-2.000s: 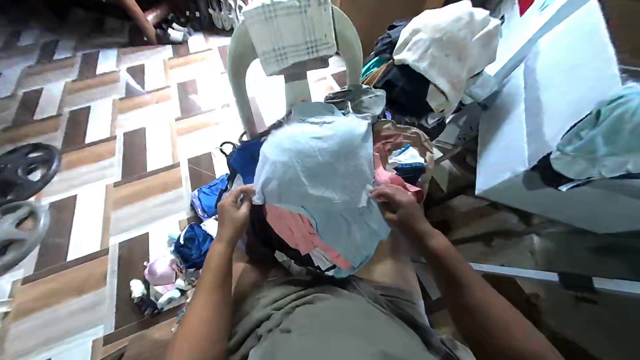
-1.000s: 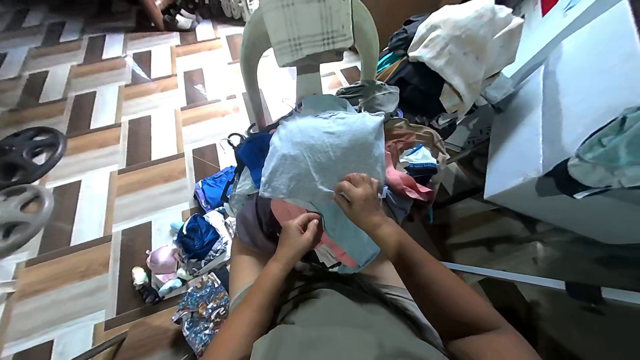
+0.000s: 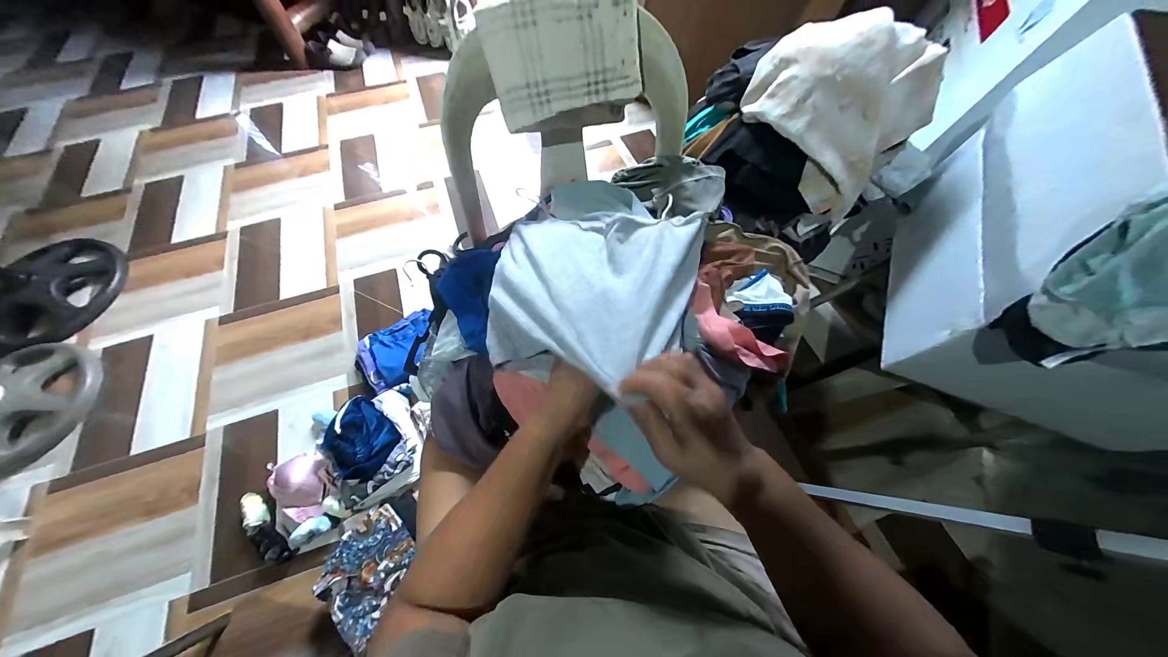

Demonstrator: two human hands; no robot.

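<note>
A light blue-white cloth garment (image 3: 598, 287) lies spread over a pile of clothes at my knees, in front of a plastic chair. My right hand (image 3: 680, 411) pinches its near edge and pulls the cloth into a fold. My left hand (image 3: 573, 401) reaches in under that edge, with its fingers hidden. Beneath the garment, a pale teal cloth (image 3: 634, 447) and pink cloth show. A blue garment (image 3: 470, 297) sits at the pile's left, and a pink strip of cloth (image 3: 730, 328) at its right.
Ahead stands the plastic chair (image 3: 456, 119) with a checked cloth (image 3: 561, 64) over its back. More clothes (image 3: 365, 438) lie on the tiled floor at left, near wheeled-base parts or wheels (image 3: 59, 292). At right are a heap under a cream cloth (image 3: 835, 91) and a white box (image 3: 949, 246).
Two seconds ago my hands held the garment's two sides. They have come together at its near edge, and my left hand has gone beneath the cloth.
</note>
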